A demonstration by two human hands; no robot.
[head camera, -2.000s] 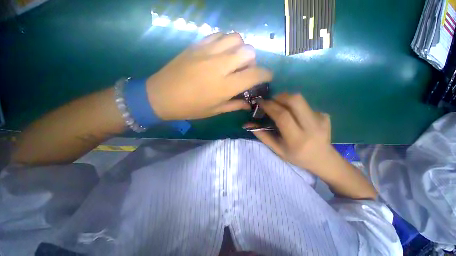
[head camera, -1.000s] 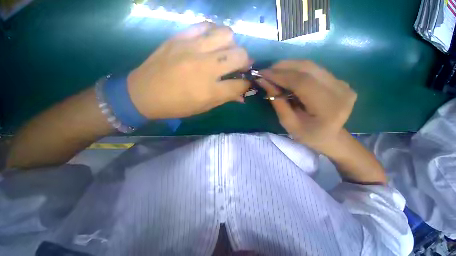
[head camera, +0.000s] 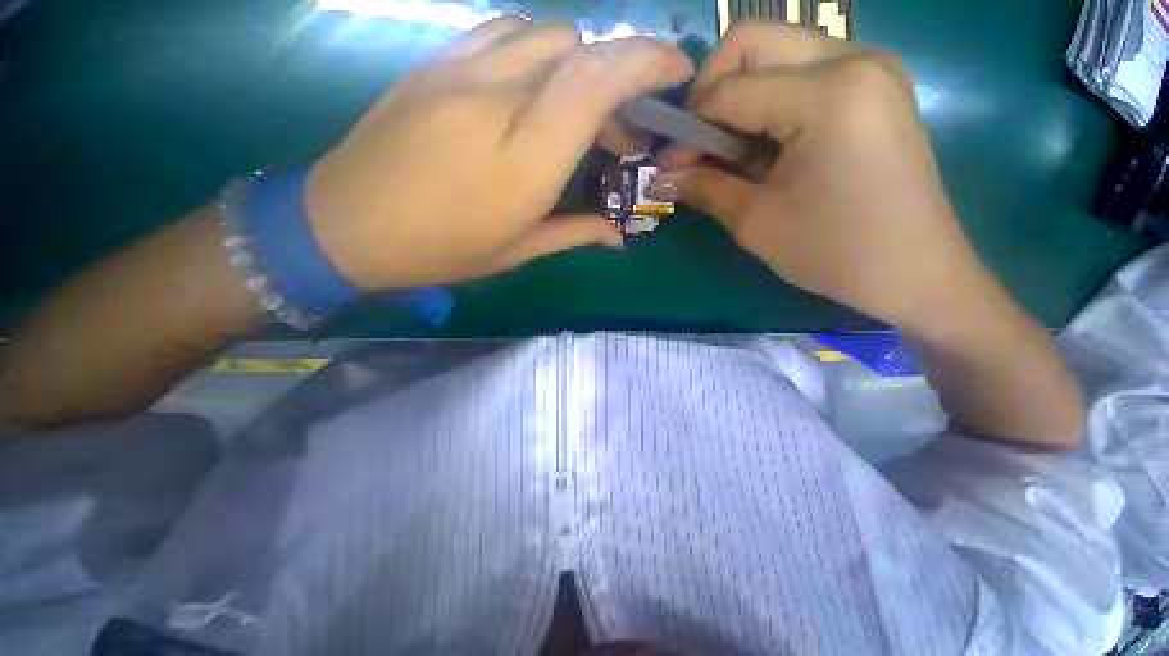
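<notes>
My left hand [head camera: 449,167], with a blue wrist strap and a beaded bracelet, holds a small dark watch housing [head camera: 618,192] between thumb and fingers. A white block and a thin yellow-orange strip show inside it. My right hand [head camera: 820,154] holds grey tweezers [head camera: 692,130], which slant up to the left over the housing towards my left fingers. My right fingertips are at the housing's right side. The tweezer tip is blurred or hidden by my left fingers.
A striped adhesive sheet [head camera: 785,16] lies at the top edge, partly cut off, beside bright glare. A stack of white bags or papers [head camera: 1119,58] is at the top right, with a black tray [head camera: 1141,180] below. Another person's pale sleeve [head camera: 1128,346] is at the right edge.
My right hand has moved up and turned, so the tweezers now lie across above the housing. The housing's inside shows more clearly. The striped sheet sits higher in the view.
</notes>
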